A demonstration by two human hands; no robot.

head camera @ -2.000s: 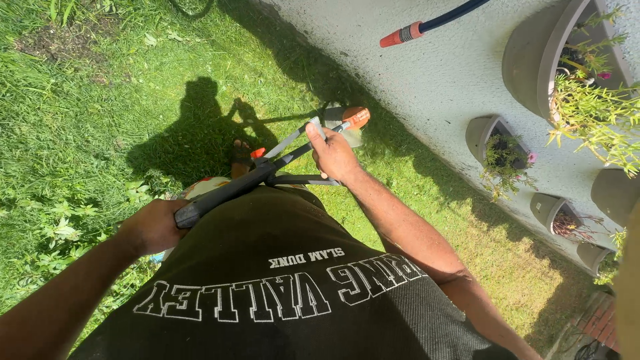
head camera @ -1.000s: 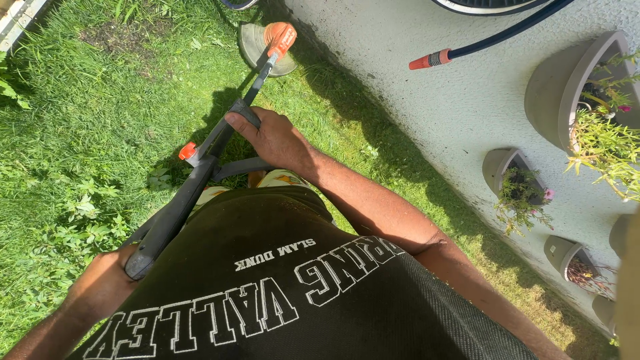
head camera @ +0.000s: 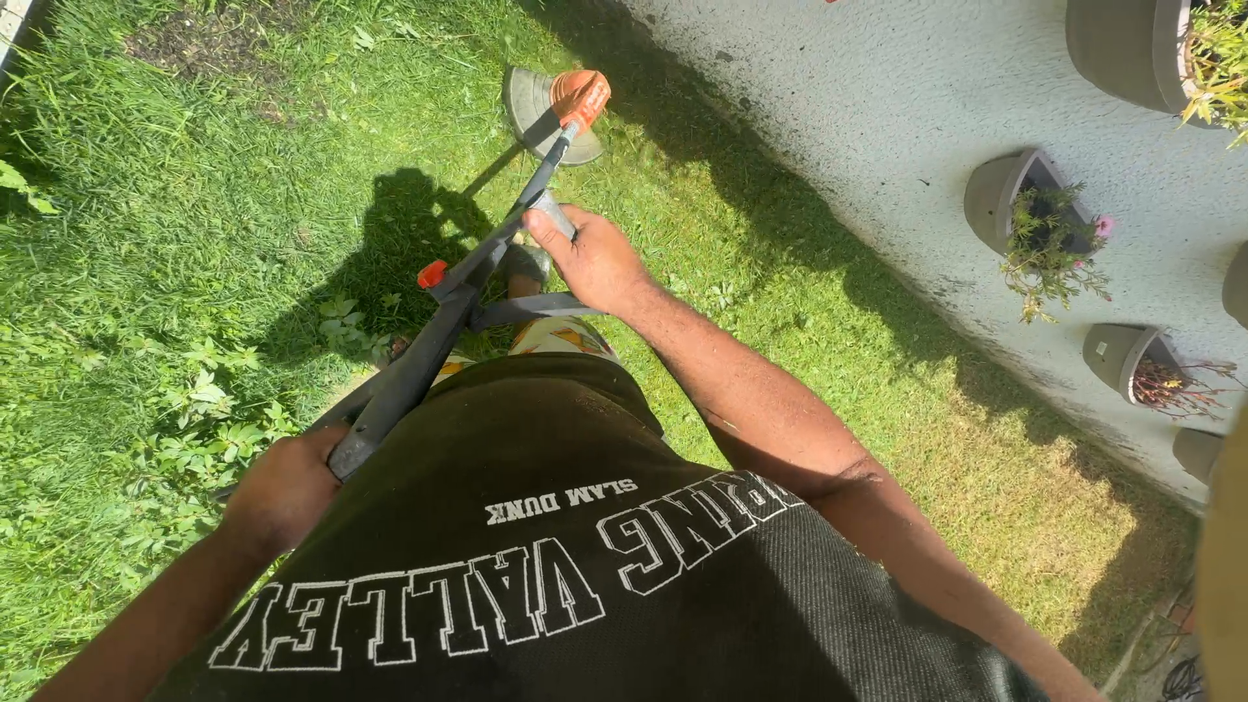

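A string trimmer with an orange motor head and a grey guard reaches from my waist out over the grass. My left hand is closed around its dark rear handle, beside my shirt. Farther along the tool, my right hand grips the grey front handle, thumb over it. A red-orange knob sticks out from the shaft between both hands. Whether the cutting line is turning cannot be told; the guard hides it.
Short grass lies ahead and right, with taller grass and leafy weeds at left. A textured white wall runs diagonally along the right, bearing several grey half-round planters. A bare soil patch shows at upper left.
Over two seconds the trimmer head has swung left, away from the wall. Both hands have stayed on the tool. The view has shifted, and the hose with its orange nozzle is almost wholly out of frame.
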